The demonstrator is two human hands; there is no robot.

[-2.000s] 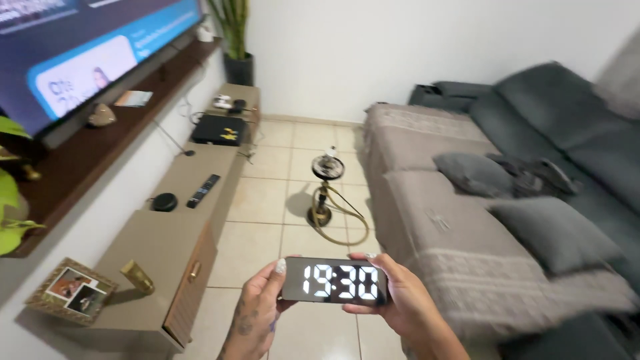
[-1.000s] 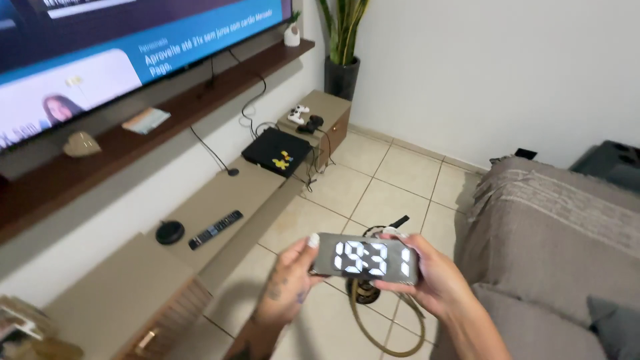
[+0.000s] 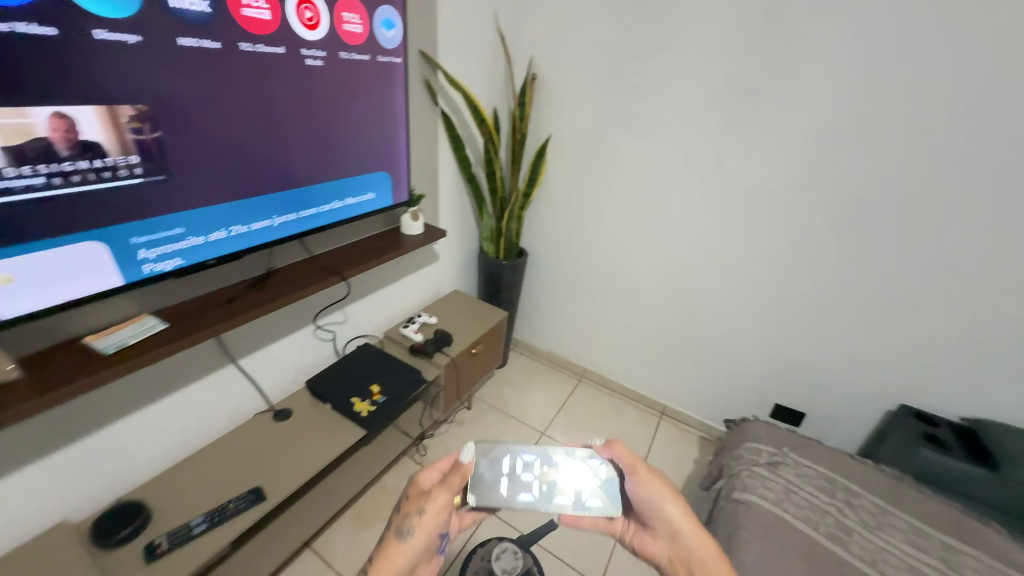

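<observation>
A mirrored digital clock (image 3: 544, 480) with lit white digits is held level between both hands, low in the middle of the view; glare washes out its right-hand digits. My left hand (image 3: 428, 504) grips its left end, thumb at the upper corner and fingers beneath. My right hand (image 3: 648, 500) grips the right end in the same manner. Just below the clock, partly cut off by the frame's bottom edge, is the top of a hookah (image 3: 502, 558) with a dark tray.
At left, a TV (image 3: 264, 120) hangs above a dark wooden shelf (image 3: 304, 280). The low cabinet (image 3: 280, 456) bears a remote control (image 3: 206, 524), a black game console (image 3: 368, 388) and game controllers (image 3: 432, 342). A potted snake plant (image 3: 500, 264) stands in the corner; a covered sofa (image 3: 832, 496) is at right.
The view has swung left and up toward the TV and the plant. Both hands keep hold of the clock; its display read 19:30, then 19:31, and now is partly lost in glare.
</observation>
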